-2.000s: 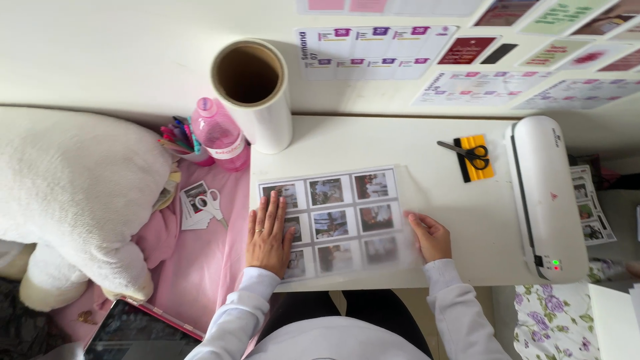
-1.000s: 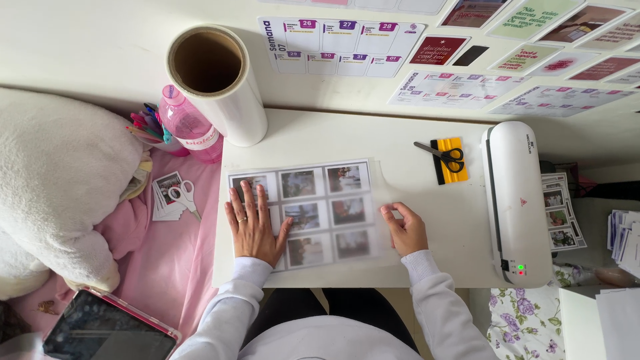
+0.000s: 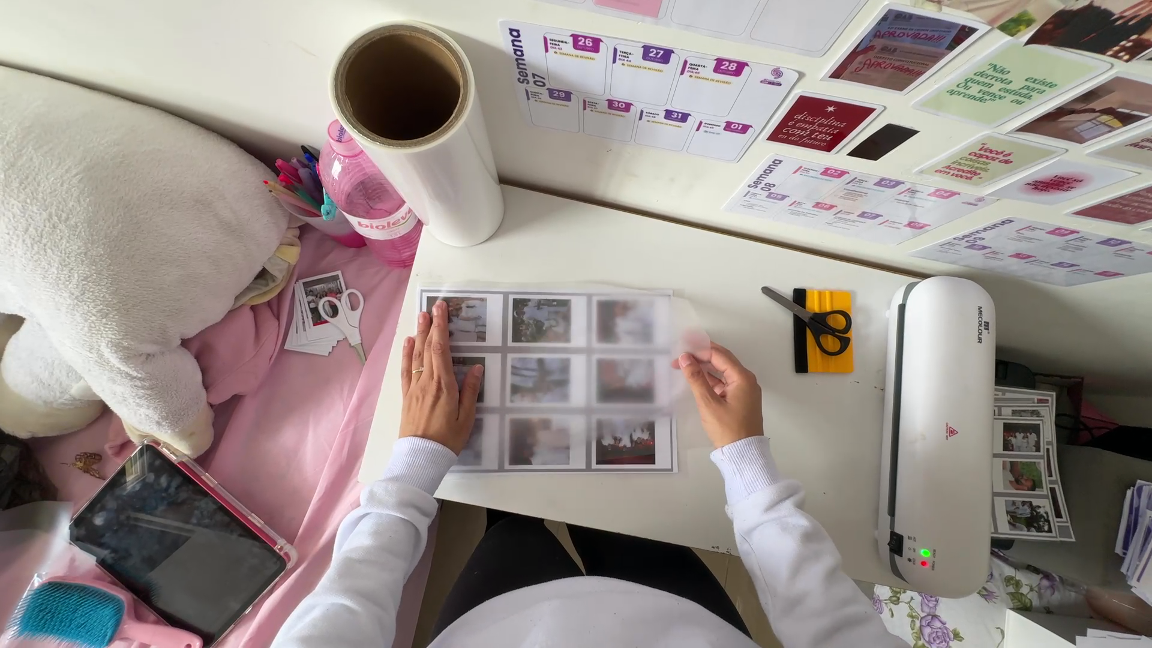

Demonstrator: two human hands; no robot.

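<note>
A printed sheet of small photos (image 3: 549,409) in rows lies on the white table under a translucent plastic film (image 3: 688,423). My left hand (image 3: 441,382) rests flat, fingers spread, on the film over the sheet's left side. At the right, my right hand (image 3: 723,389) pinches the film's edge between thumb and fingers. The film looks cloudy over much of the sheet and clearer over some of the photos. Further right, black-handled scissors (image 3: 826,331) lie on a yellow and black squeegee (image 3: 837,358). A white laminator (image 3: 940,405) with lit lamps stands at the table's right end.
A large roll of clear film (image 3: 450,180) stands upright at the back left, beside a pink bottle (image 3: 369,193) and a pen holder (image 3: 333,225). White scissors (image 3: 346,315) lie on small photo prints left of the table (image 3: 630,238). Another photo sheet (image 3: 1030,468) is behind the laminator.
My left hand has stayed flat on the left side of the sheet. My right hand still holds the film's right edge. The view has shifted.
</note>
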